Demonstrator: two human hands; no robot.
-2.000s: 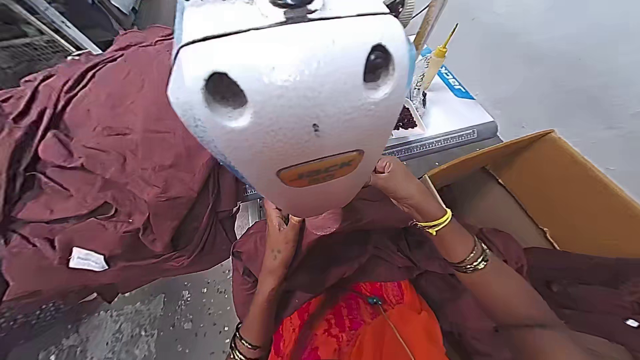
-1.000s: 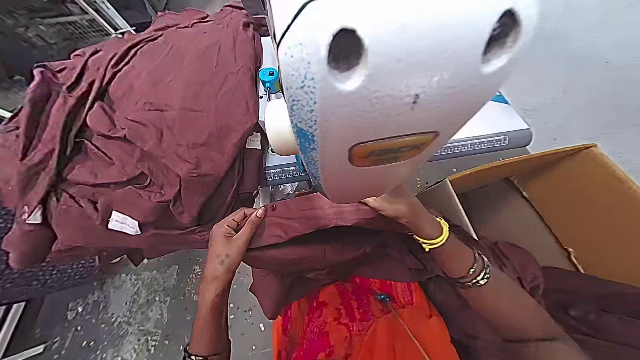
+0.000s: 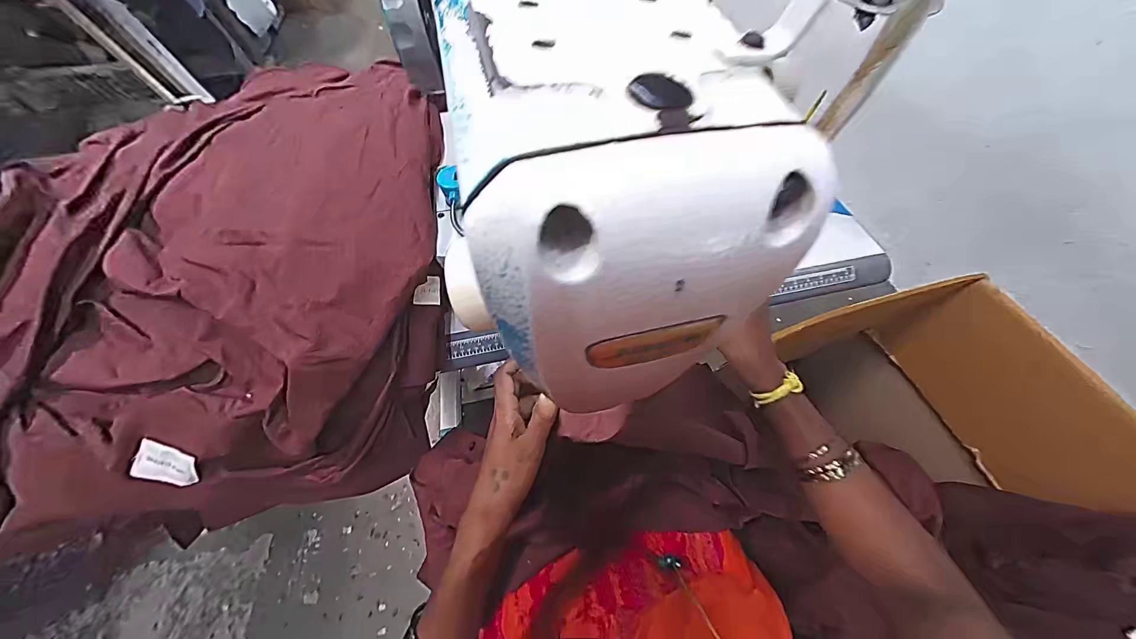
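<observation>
The white head of a sewing machine (image 3: 639, 257) fills the upper middle of the view and hides its needle area. My left hand (image 3: 519, 422) is at the machine's lower left edge, thumb and fingers close together by the maroon cloth (image 3: 692, 426); whether they pinch it is hard to see. My right hand (image 3: 750, 342), with a yellow band at the wrist, reaches behind the right side of the head, its fingers hidden. The maroon cloth spreads from under the head over my lap and on to the right.
A pile of maroon garments (image 3: 293, 248) with white labels lies left of the machine. An open cardboard box (image 3: 1029, 399) stands at the right. A measuring scale (image 3: 475, 348) runs along the machine bed. Grey floor (image 3: 302, 559) shows at the lower left.
My left hand has moved from the cloth edge, left of the machine one second ago, in to the head's lower edge. My right hand's fingers have gone behind the head. The view has shifted.
</observation>
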